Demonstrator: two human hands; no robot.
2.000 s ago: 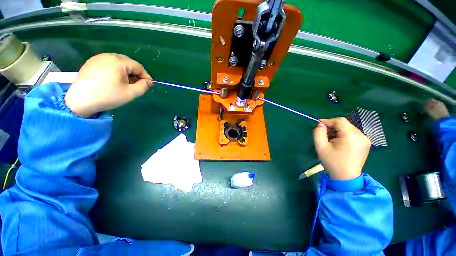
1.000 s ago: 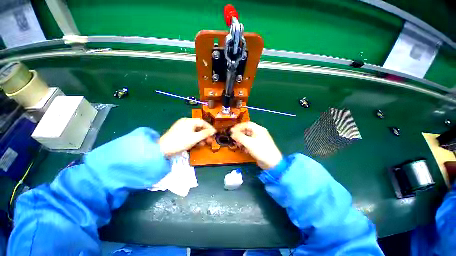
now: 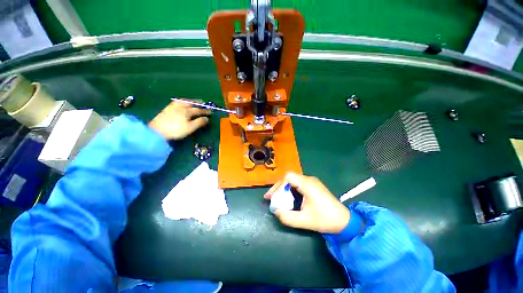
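Note:
My right hand has its fingers around the white squeeze bottle with the blue cap, in front of the orange toggle press. My left hand is left of the press, fingertips beside a small round component; I cannot tell whether it grips it. The thin silvery rod lies across the press and sticks out both sides. The dark ring-shaped nest on the press base shows an open centre. Another round component lies left of the base.
A crumpled white wipe lies left of the base. A white stick, a ridged block and a black cylinder in a frame are at right. A white box and tape rolls are at left. Several round components lie around.
Both hands have left the nest. My left hand has moved back and left to a component; my right hand has moved down to the bottle. A component now shows between the wipe and my left hand.

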